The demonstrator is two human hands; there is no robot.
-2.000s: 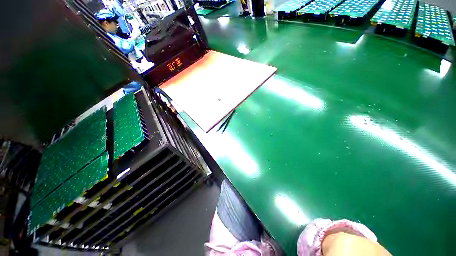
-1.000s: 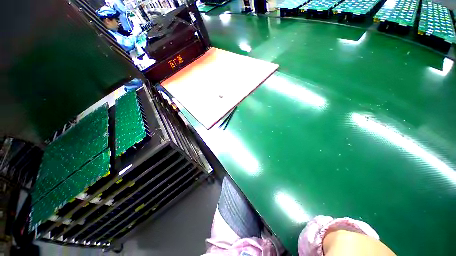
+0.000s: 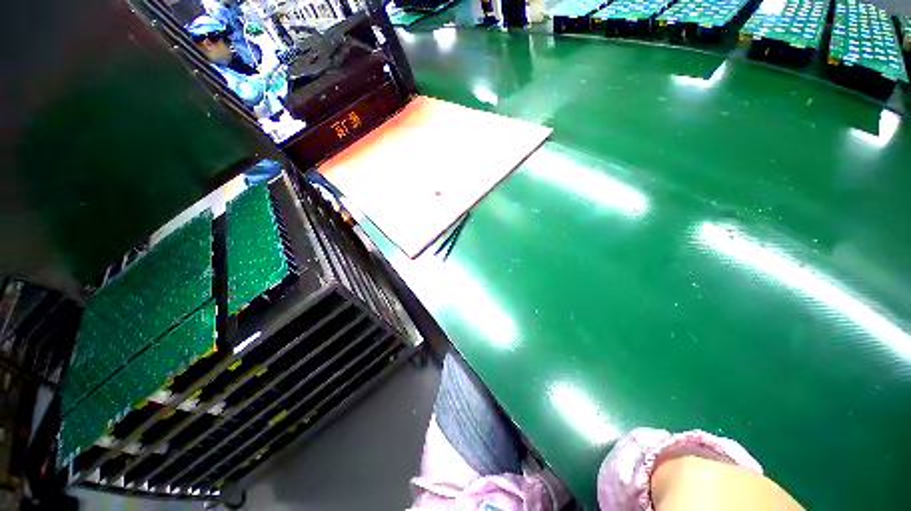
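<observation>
Neither of my hands shows; a pink cuff and a strip of bare skin, likely a wrist or forearm, are cut off by the bottom edge. Nearest in front is the glossy green bench mat (image 3: pixel 619 289). On it lies a flat orange-red pad (image 3: pixel 440 165), whitish in glare, with a tiny dark reddish piece (image 3: pixel 438 194) on it. A thin dark pair of sticks (image 3: pixel 453 237), perhaps tweezers, pokes out at the pad's edge. Long green circuit boards (image 3: pixel 150 309) lie flat on the black tray stack (image 3: pixel 330 309) to the left.
Pale green racked boards (image 3: pixel 789 30) stand on black supports at the far bench edge. A black box with a red digital display (image 3: pixel 347 125) stands behind the pad. A person in blue (image 3: pixel 240 80) is beyond it. Grey-blue and pink clothing (image 3: pixel 469 429) shows at the bench's near edge.
The view has shifted very slightly. The pink cuff and bare skin sit marginally further right. The boards, pad and sticks have not moved on the bench or stack.
</observation>
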